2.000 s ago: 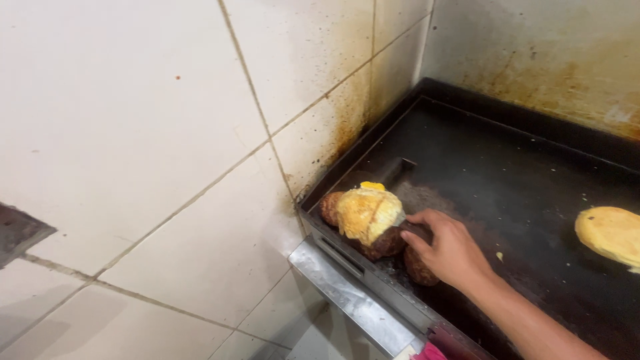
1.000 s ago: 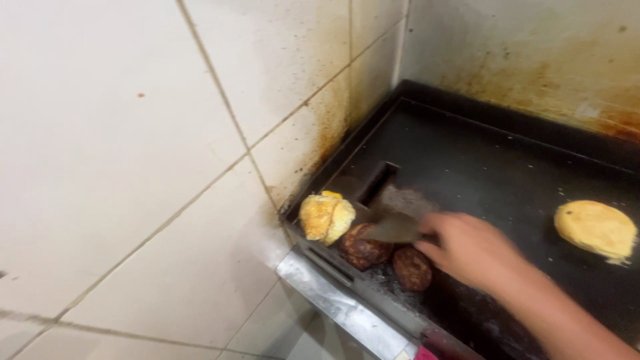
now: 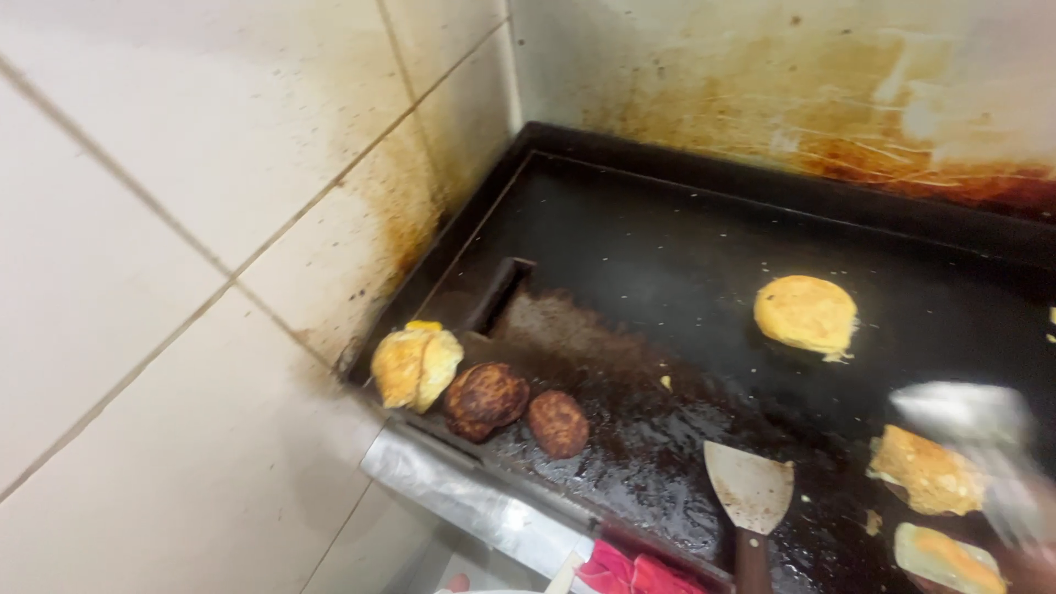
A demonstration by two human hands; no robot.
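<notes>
At the bottom edge, only a fingertip of what appears to be my left hand (image 3: 456,582) shows beside the rim of a white container (image 3: 503,591). A strongly blurred hand, probably my right hand (image 3: 1027,503), is at the right edge near a blurred, shiny pale object (image 3: 965,412); its grip is unclear. Below that object lie a folded piece of egg (image 3: 928,470) and a paler piece (image 3: 949,557). A metal scraper (image 3: 751,487) with a brown handle rests on the griddle. Folded egg (image 3: 417,367) and browned patties (image 3: 487,396), (image 3: 558,424) sit at the front left corner.
A round yellow egg patty (image 3: 807,315) lies on the black griddle (image 3: 627,247). The griddle has a slot (image 3: 499,297) near its left side. Tiled wall (image 3: 206,206) and a stained back wall (image 3: 742,74) border it. Pink cloth (image 3: 635,569) hangs at the front.
My right hand has moved away from the patties at the left. The scraper seen in it one second ago appears to lie on the griddle. The view has shifted right.
</notes>
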